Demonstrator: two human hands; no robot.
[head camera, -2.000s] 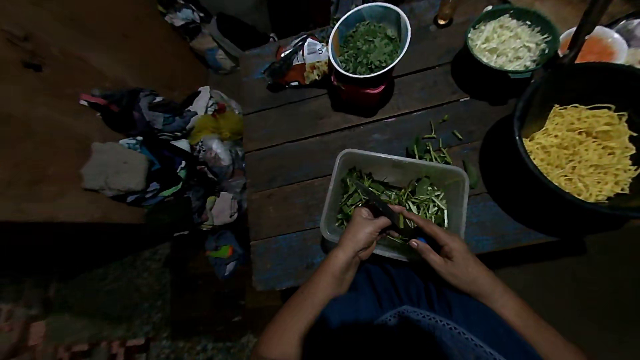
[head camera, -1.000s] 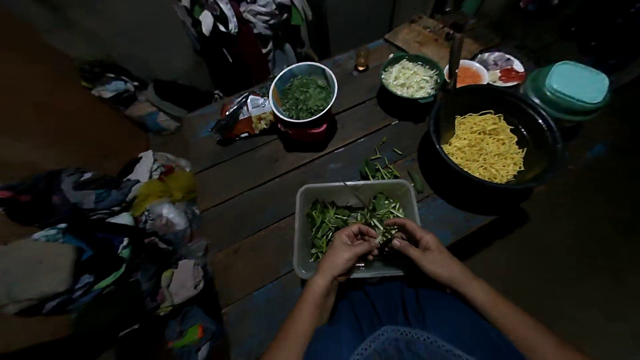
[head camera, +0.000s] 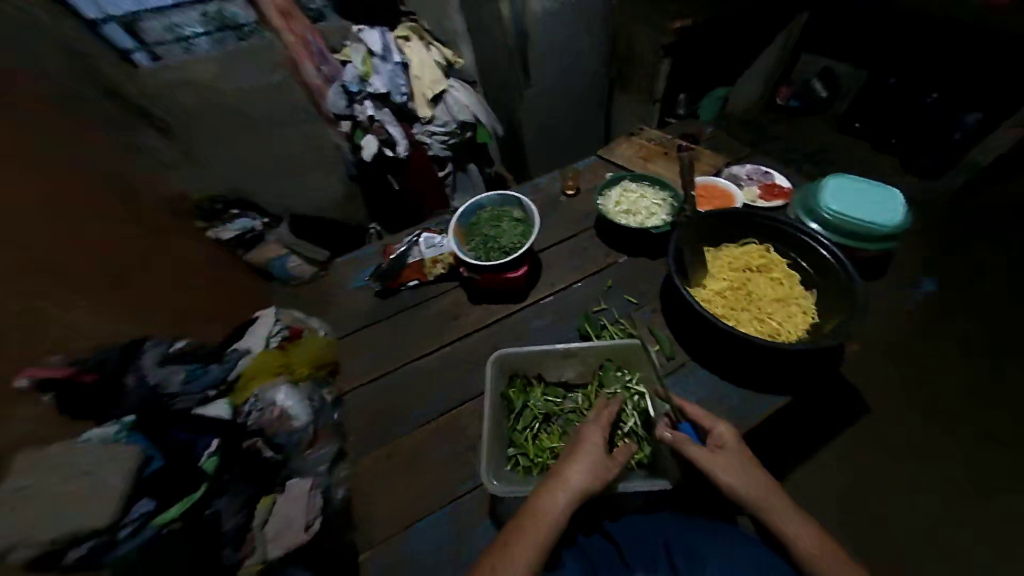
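A clear plastic tub (head camera: 494, 400) of cut leafy greens (head camera: 540, 424) stands at the near edge of the wooden table. My left hand (head camera: 592, 452) reaches into it, fingers apart and touching the greens; whether it grips any is not clear. My right hand (head camera: 708, 440), at the tub's right side, holds a blue-handled knife (head camera: 686, 430), its dark blade pointing up and away along the tub's right wall. Loose green stems (head camera: 604, 326) lie on the planks just behind the tub.
A black pot (head camera: 844, 320) of yellow noodles stands right. Behind are a green bowl (head camera: 640, 226) of shredded vegetable, a bowl (head camera: 718, 182) of orange food, a plate (head camera: 756, 170) and a teal lidded container (head camera: 852, 210). A bowl (head camera: 454, 232) of leaves stands back left. Clothes (head camera: 280, 416) lie left.
My hands, together over the tub a second ago, are now apart: the left in the greens, the right at the tub's right side with the knife. The view has swung toward the back of the room.
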